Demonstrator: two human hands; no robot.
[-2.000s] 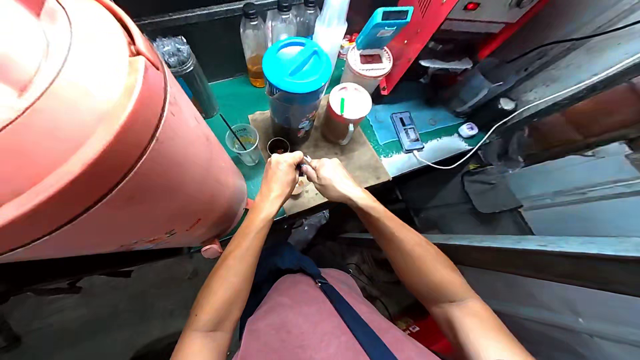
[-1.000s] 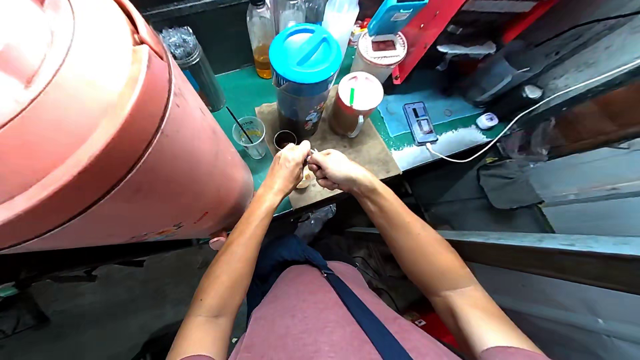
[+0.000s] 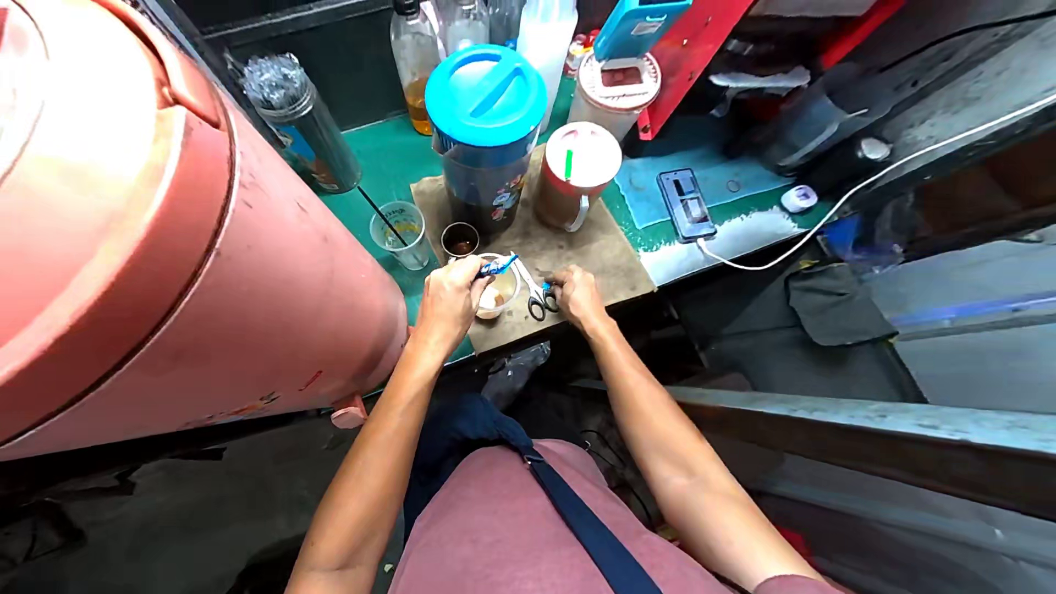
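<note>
My left hand [image 3: 452, 295] grips a small blue packet [image 3: 498, 265] over the rim of a clear plastic cup [image 3: 492, 307] with pale contents. My right hand [image 3: 577, 295] pinches a small blue scrap [image 3: 548, 286] just right of a pair of scissors [image 3: 534, 290], which lies on brown cardboard [image 3: 606, 268]. Behind my left hand stands a small metal cup [image 3: 459, 240] with dark contents. Left of it is a clear cup [image 3: 399, 234] with a black straw. A pitcher with a blue lid [image 3: 487, 95] and a mug with a pale lid [image 3: 582, 153] stand farther back.
A large pink cooler [image 3: 289, 272] fills the left side, close to my left forearm. A straw canister [image 3: 305, 124] and a bottle with amber liquid [image 3: 416, 70] stand at the back. To the right a phone [image 3: 686, 205] with a white cable lies on a blue cloth [image 3: 639, 186].
My hands were together over the cup; now they are apart, the right one farther right. The blue packet, the scrap and the scissors now show between them.
</note>
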